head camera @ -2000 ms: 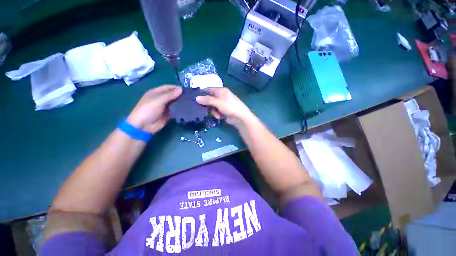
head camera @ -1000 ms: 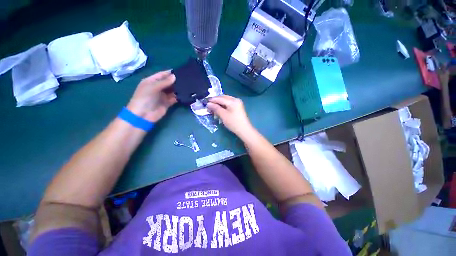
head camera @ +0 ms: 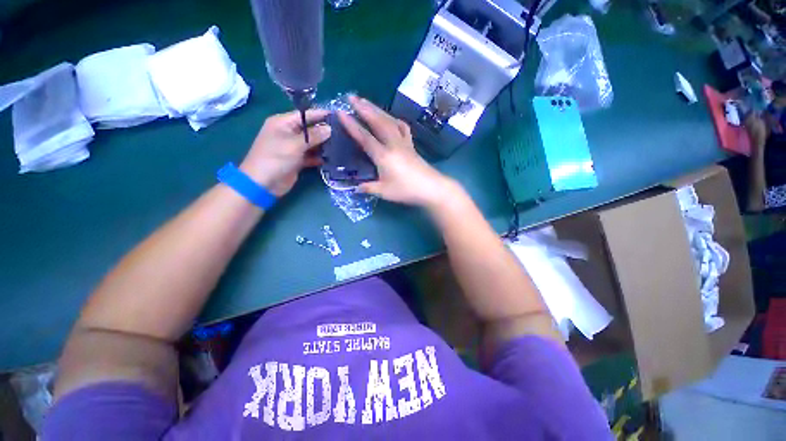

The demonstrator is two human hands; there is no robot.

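A black base plate (head camera: pixel 346 157) lies over a white housing, whose rim (head camera: pixel 338 183) shows along the near edge, on a crinkled clear plastic bag (head camera: pixel 355 205). My left hand (head camera: pixel 289 148) holds the left side of the piece, fingers bent. My right hand (head camera: pixel 389 157) lies over its right side with the fingers spread on the plate's top, partly hiding it. The electric screwdriver (head camera: pixel 290 52) hangs just above my left hand, its bit pointing down beside the plate. It cannot be told whether the plate sits fully inside the rim.
White foam pouches (head camera: pixel 121 90) lie at the left. The screw feeder (head camera: pixel 465 65), turquoise box (head camera: pixel 560 146) and an empty clear bag (head camera: pixel 573 65) stand to the right. Wire leads (head camera: pixel 321 243) and a pale strip (head camera: pixel 367 266) lie near the bench edge. Open cartons (head camera: pixel 633 301) are at the lower right; another person's arm (head camera: pixel 757 155) shows far right.
The black plate has come down from my left hand onto the white housing. My right hand has moved from its near corner onto its top. The screwdriver appears farther left.
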